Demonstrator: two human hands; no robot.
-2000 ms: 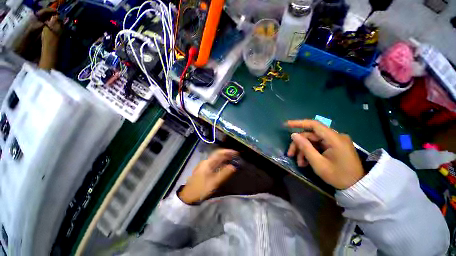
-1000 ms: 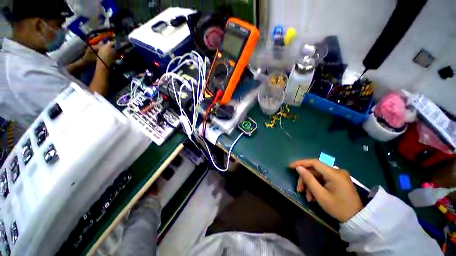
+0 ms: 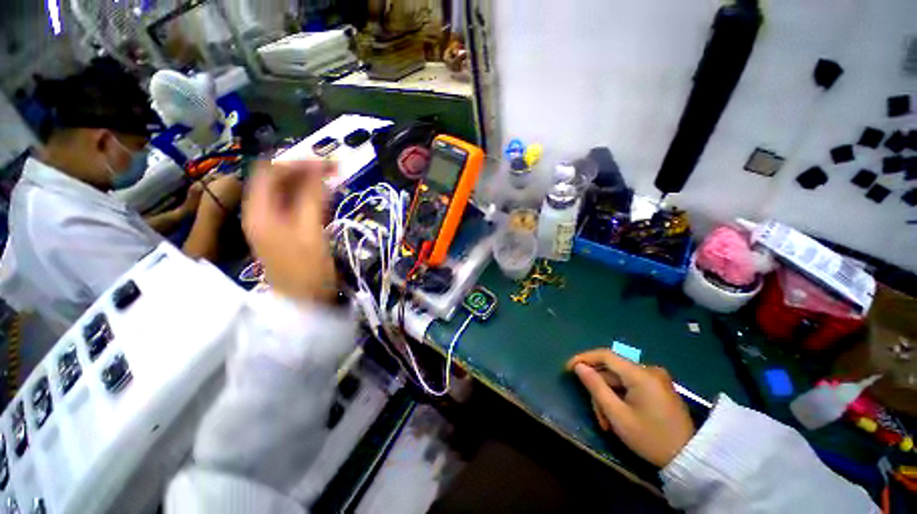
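My left hand [image 3: 292,229] is raised at left centre, blurred, in front of the cables and the white box; whether it holds anything cannot be told. My right hand [image 3: 635,404] rests at the front edge of the green bench mat [image 3: 548,341], fingers loosely curled, with nothing clearly seen in it. A light blue square [image 3: 626,351] lies just behind it, and a thin white rod [image 3: 693,396] shows beside its wrist. The small square charging dock [image 3: 480,302], lit green, sits on its white cable left of my right hand.
White foam trays of watches [image 3: 151,346] stand at left. A person [image 3: 90,211] sits beyond them. Behind the mat are an orange multimeter [image 3: 443,201], a clear cup [image 3: 515,253], a white bottle [image 3: 558,221] and a blue bin [image 3: 635,258]. A white nozzle bottle [image 3: 827,402] lies right.
The view has tilted up, showing more wall and the seated person. My left hand has risen from low down, near the shelf below the bench, to left centre. My right hand stays at the mat's edge.
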